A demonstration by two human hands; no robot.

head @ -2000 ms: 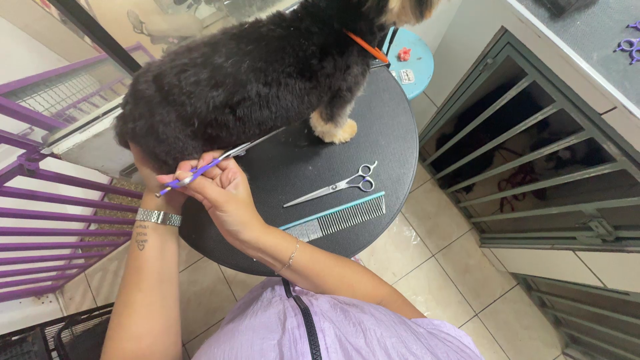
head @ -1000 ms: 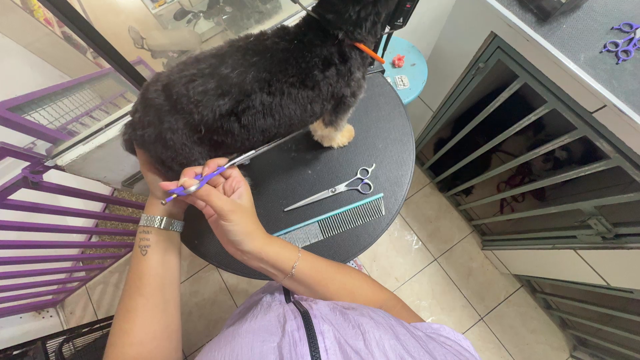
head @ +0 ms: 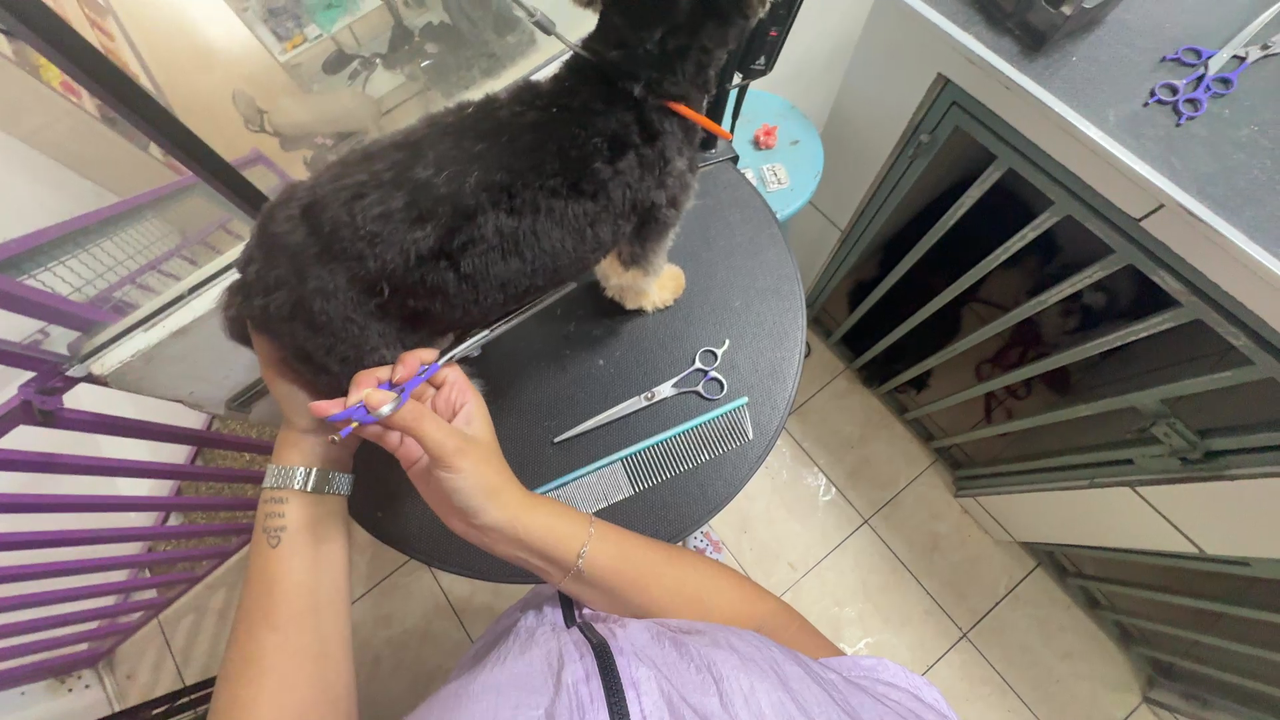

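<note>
A black dog with a tan front paw stands on a round black grooming table. My right hand holds purple-handled scissors, their blades lying along the dog's lower side; the blades look closed or nearly so. My left hand is at the dog's rear leg, its fingers mostly hidden behind the fur and my right hand. Silver scissors rest on the tabletop, and beside them lies a metal comb with a light-blue spine. An orange band crosses the dog's neck.
Purple metal bars stand at the left. On the right, a barred cage sits under a grey counter bearing more purple-handled scissors. Behind the table is a light-blue round surface with small items. A black post rises at upper left.
The scissors' blades, apart two seconds ago, now look closer together. My hands remain near the dog's rear. The dog's head has shifted toward the top edge and right.
</note>
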